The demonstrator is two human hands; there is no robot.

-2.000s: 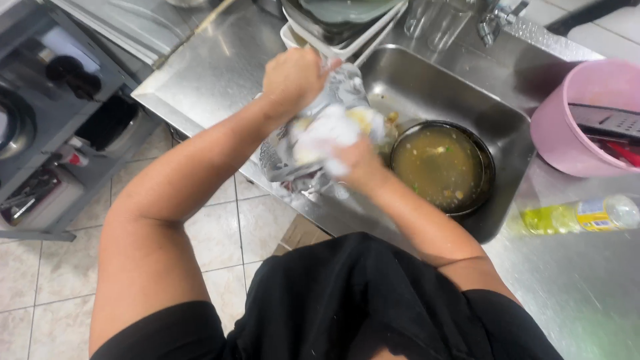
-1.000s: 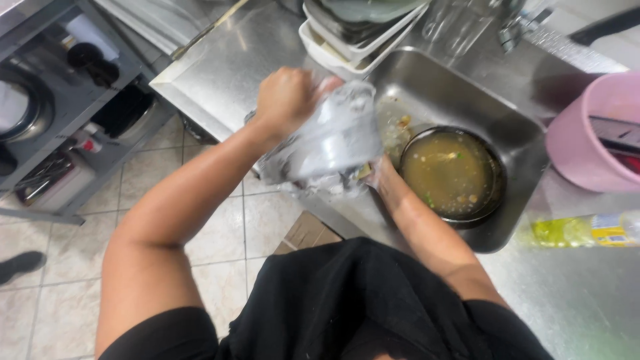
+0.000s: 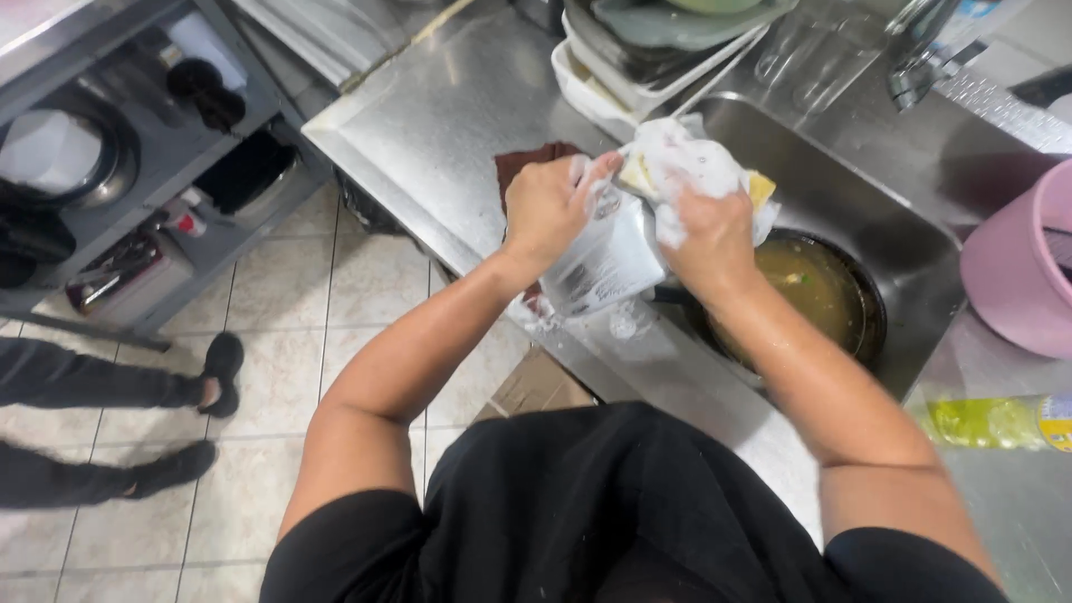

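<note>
My left hand (image 3: pixel 557 201) grips the rim of a soapy clear plastic container (image 3: pixel 607 255), tilted over the sink's front left edge. My right hand (image 3: pixel 712 230) is closed on a foam-covered sponge (image 3: pixel 691 167), with yellow parts showing, beside the container's upper right edge. Below my right forearm, a dark round pan (image 3: pixel 871 310) with murky liquid and food bits sits in the steel sink (image 3: pixel 909 260). A dark red-brown cloth (image 3: pixel 536 159) lies on the counter behind my left hand.
Stacked dishes (image 3: pixel 628 92) and clear glasses (image 3: pixel 825 59) stand behind the sink, near the faucet (image 3: pixel 921 67). At right are a pink bucket (image 3: pixel 1017 260) and a bottle of yellow-green liquid (image 3: pixel 980 423). Another person's legs (image 3: pixel 100 377) are at left, by a shelf unit (image 3: pixel 251 226).
My right hand with the sponge has come up from beneath the container to its upper right side. More of the other person's legs has come into view at left. The red-brown cloth now shows.
</note>
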